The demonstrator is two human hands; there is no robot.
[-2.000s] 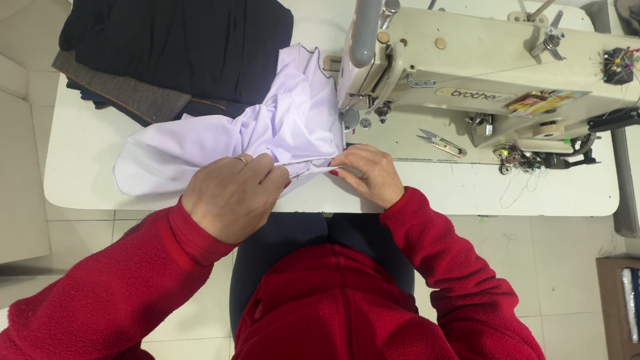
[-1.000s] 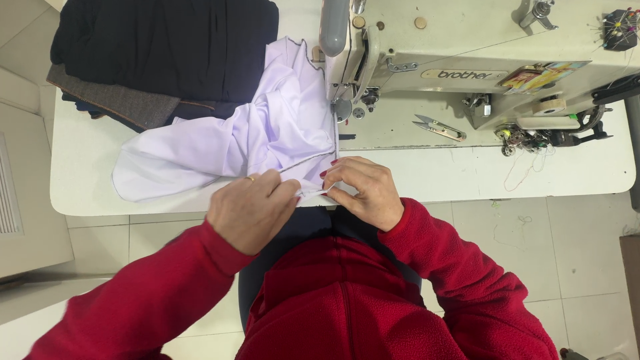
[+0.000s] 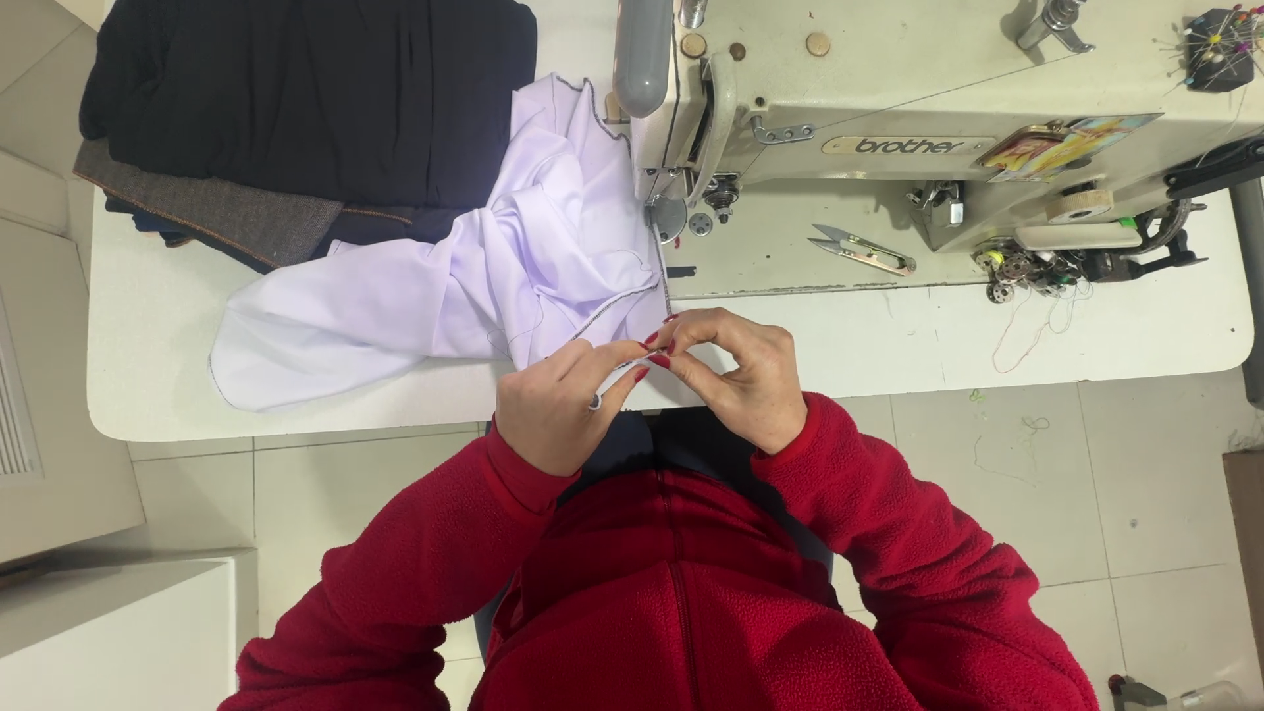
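White fabric [image 3: 395, 301] with dark overlocked edges lies bunched on the table, its right side reaching the needle area of the Brother sewing machine [image 3: 849, 118]. At the table's front edge my left hand [image 3: 563, 400] pinches an edge of this fabric between thumb and forefinger. Fingertips almost touching it, my right hand [image 3: 746, 370] grips the same edge from the right. The small bit of fabric between the fingertips is mostly hidden by them.
Folded dark garments [image 3: 316, 99] are stacked at the left. Thread snips [image 3: 864, 249] lie on the machine bed, with bobbins [image 3: 1007, 267] and loose thread farther right. A pincushion [image 3: 1220, 49] sits at the upper right.
My hands have come closer together at the fabric edge, fingertips now nearly meeting. The bulk of the white fabric remains beside the machine.
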